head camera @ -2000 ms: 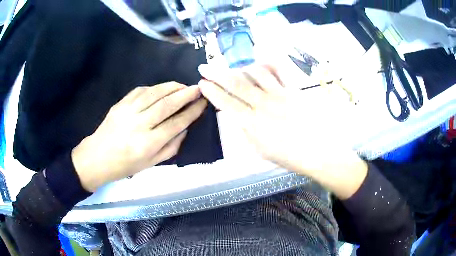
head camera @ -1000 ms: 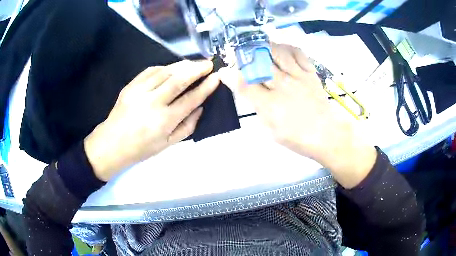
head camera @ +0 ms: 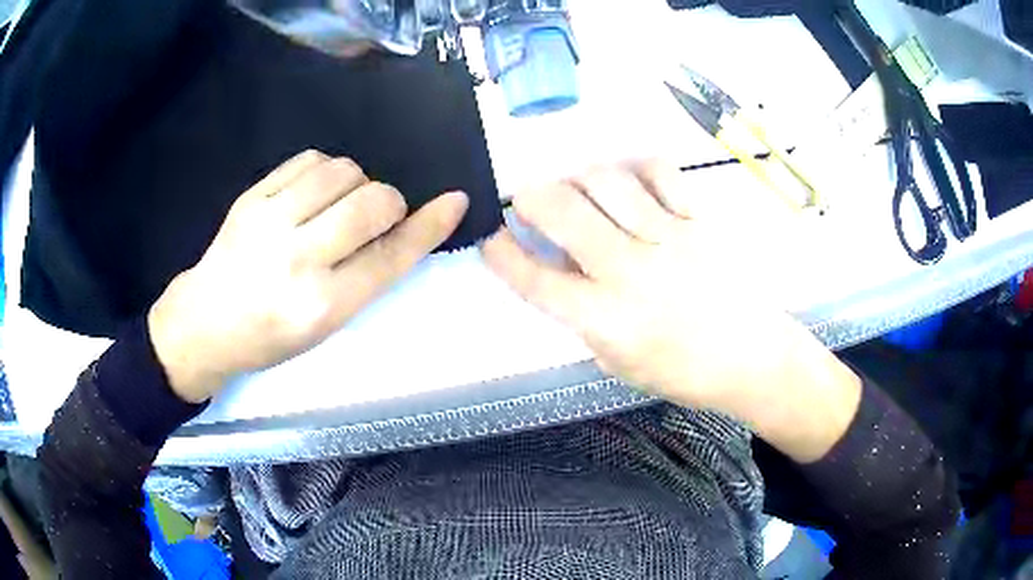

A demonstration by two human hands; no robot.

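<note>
Black fabric [head camera: 261, 102] lies on the left of the white table and runs under the presser foot area [head camera: 453, 45]. My left hand [head camera: 300, 255] rests on the fabric's front part, fingers curled and index finger extended near its front right corner. My right hand [head camera: 634, 266] is at the fabric's right edge, its fingertips at that corner; whether it pinches the cloth cannot be told. The clear-blue plastic piece [head camera: 535, 70] is just right of the foot. The needle tip is too small to tell.
Yellow-handled snips [head camera: 753, 145] lie right of my right hand. Black shears [head camera: 929, 187] lie farther right, near black offcuts [head camera: 983, 142] and white pieces. A ruler tape [head camera: 510, 410] runs along the curved front edge. The machine head [head camera: 340, 20] is at the top.
The fabric's front edge has moved away from me, toward the foot. My left hand has drawn back, its fingers now more curled. My right hand has moved from beside the foot toward the front edge.
</note>
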